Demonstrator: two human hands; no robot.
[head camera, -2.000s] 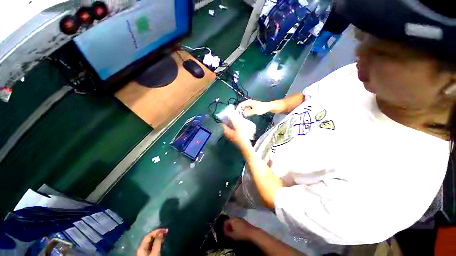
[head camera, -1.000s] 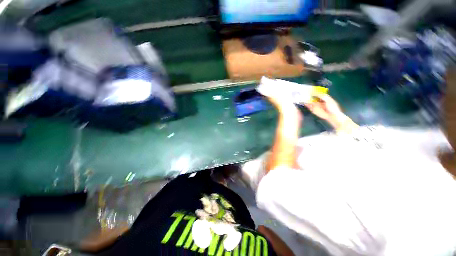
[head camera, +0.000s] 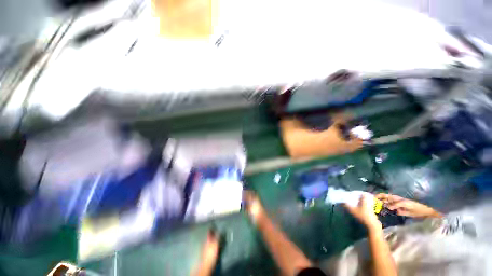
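The picture is strongly blurred. My left hand (head camera: 209, 249) is low in the centre, over the green bench (head camera: 243, 237), with nothing clearly seen in it. My right hand (head camera: 252, 207) reaches forward beside the right end of a blue-and-white open box (head camera: 216, 194). Whether it touches or grips the box cannot be told. More blue boxes with whitish sides (head camera: 127, 191) stand to the left of it.
Another person's hands (head camera: 372, 209) hold a white item with a yellow part at the right. A blue device box (head camera: 314, 186) lies beside them. Behind are a brown board (head camera: 318, 139) and a monitor (head camera: 334, 94). Blue bundles (head camera: 458, 132) lie far right.
The view has swung left and up, so the blue-and-white boxes are now nearer the centre. My hands have come into view reaching forward. The other person's hands appear further right and lower.
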